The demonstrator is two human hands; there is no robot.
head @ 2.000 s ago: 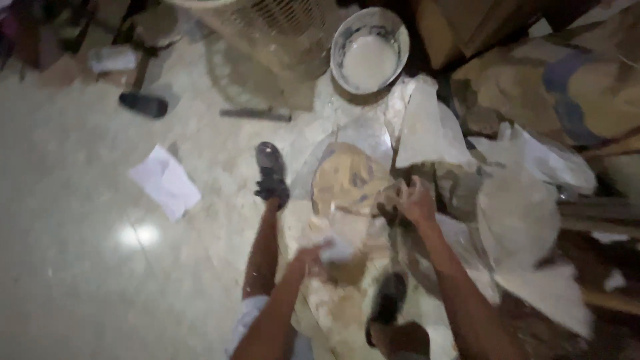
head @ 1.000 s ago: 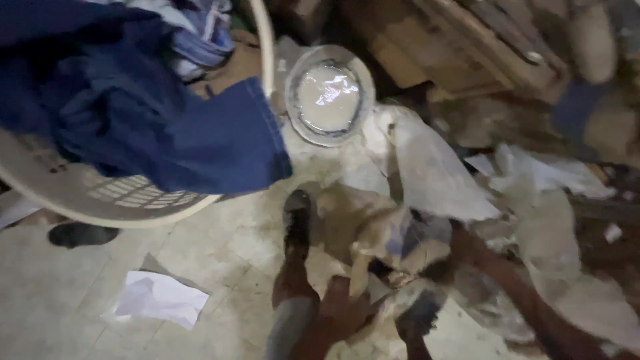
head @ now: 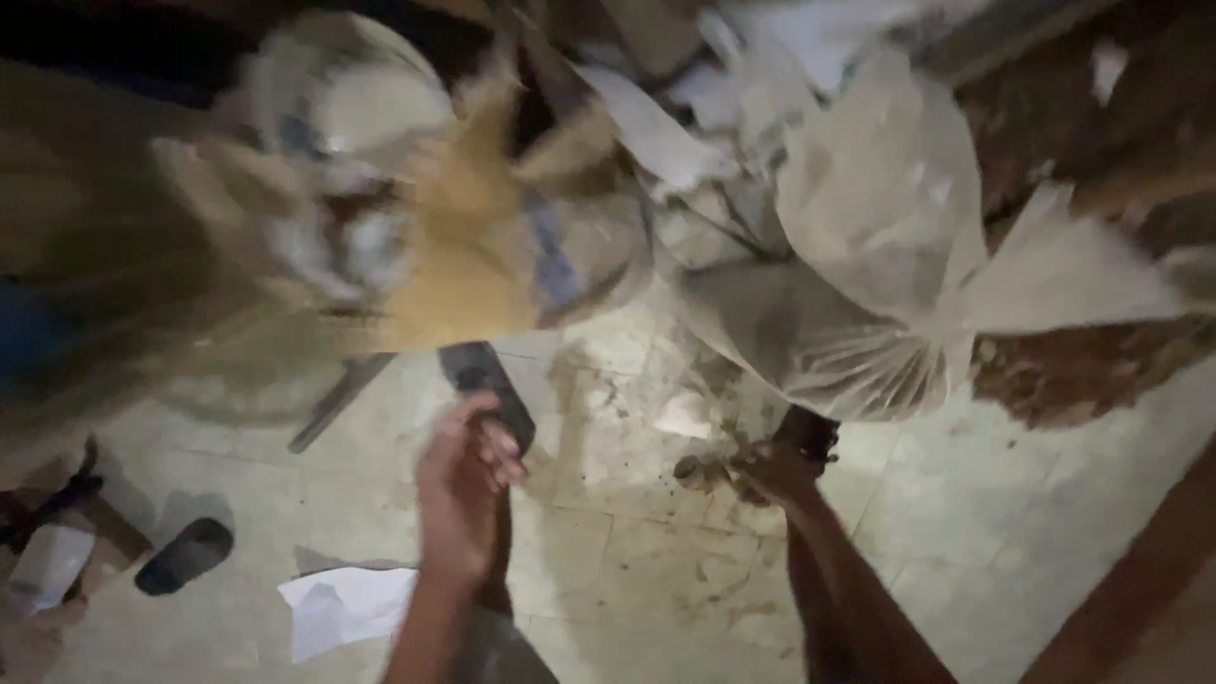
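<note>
My left hand (head: 470,451) is raised over the dark slipper (head: 489,385) on my left foot, its fingers loosely apart and nothing visible in them. My right hand (head: 769,465) reaches low beside my right foot. A small roundish object (head: 693,472) is at its fingertips; blur hides whether it is gripped. Beyond my left hand, a blurred brown paper bag (head: 465,256) with a blue mark spreads at upper left. Above my right hand lies a translucent plastic sack (head: 883,209), gathered at one side. A small white scrap (head: 684,415) is on the stained floor between my feet.
A bucket (head: 370,104) with pale contents stands at upper left. At left are a blurred plastic basket (head: 237,380), a dark strip (head: 342,404) and a loose slipper (head: 185,556). White paper (head: 347,608) lies lower left. Brown debris (head: 1073,375) is at right.
The brown bag earlier between my feet is no longer there, and stained floor shows in its place. My left hand now appears raised, apart from that floor area. The view has shifted strongly.
</note>
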